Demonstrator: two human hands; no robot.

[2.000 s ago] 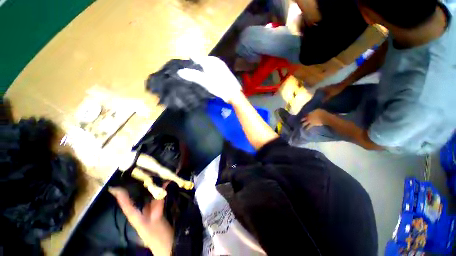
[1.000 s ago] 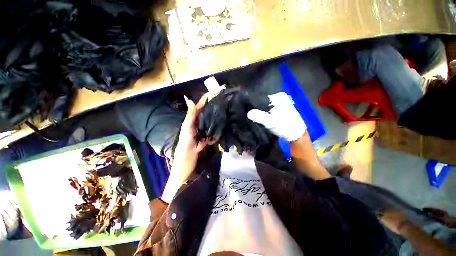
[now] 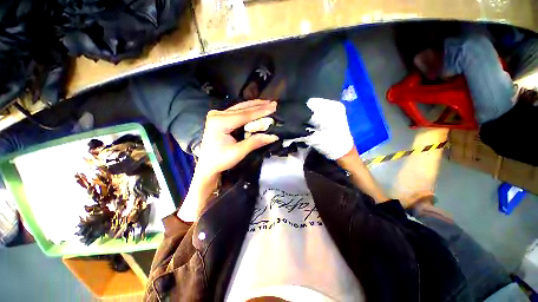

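My bare left hand (image 3: 227, 138) grips a beige piece (image 3: 259, 124) between its fingers and thumb, in front of my chest. My right hand (image 3: 331, 128) wears a white glove and is closed on the edge of a black soft piece (image 3: 291, 121). The black piece spans between both hands, and the beige piece meets its left side. The glove's fingertips are partly hidden in the black material.
A pile of black pieces (image 3: 112, 26) lies on the tan bench (image 3: 259, 23). A green-rimmed tray (image 3: 44, 245) with black-and-beige pieces is at left, above an open carton (image 3: 106, 280). A blue bin (image 3: 366, 103), red stool (image 3: 413, 97) and another person's leg (image 3: 485, 76) are at right.
The view has shifted, so the bench sits higher in the picture. The black material between my hands is now drawn out sideways instead of bunched. My left fingers have closed around the beige piece.
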